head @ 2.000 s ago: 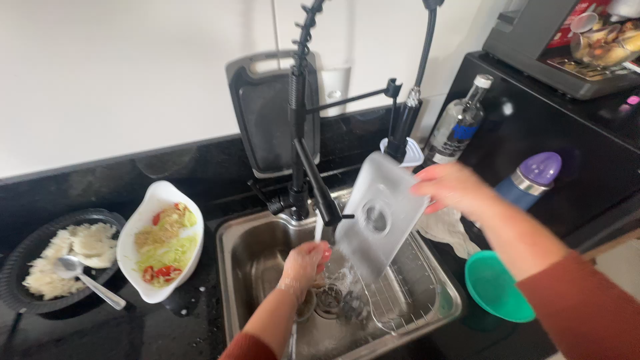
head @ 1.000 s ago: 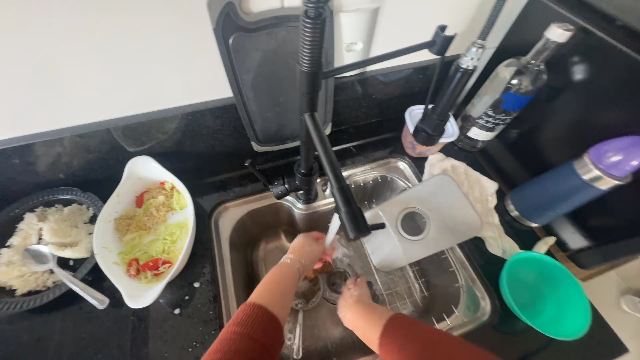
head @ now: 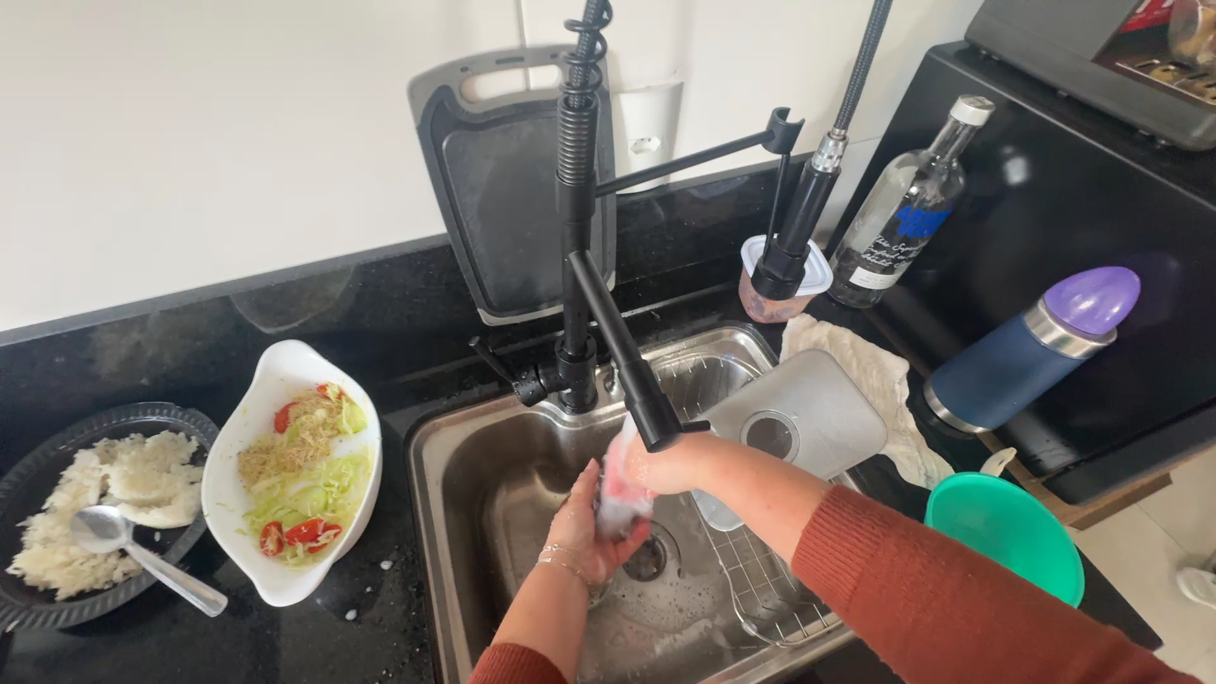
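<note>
Under the running black faucet (head: 655,413), my left hand (head: 584,532) holds a wet, clear-looking item (head: 622,503), perhaps a glass, partly hidden by my fingers. My right hand (head: 655,461) is against the top of it, with something pinkish and sudsy at its fingers that I cannot make out. Both hands are over the stainless steel sink (head: 513,475), left of the drain (head: 654,556). A translucent rectangular lid or tray (head: 836,408) with a round recess lies over the wire rack (head: 769,589) at the sink's right side.
Left of the sink stand a white dish of salad (head: 370,456) and a black plate of rice (head: 38,608) with a spoon (head: 171,575). To the right are a cloth (head: 902,408), a green bowl (head: 1007,541), a blue bottle (head: 997,370), a glass bottle (head: 902,209) and a lidded tub (head: 774,309).
The translucent lid or tray was in my right hand two seconds ago and now lies at the sink's right side. My right hand has moved from low in the sink up to my left hand.
</note>
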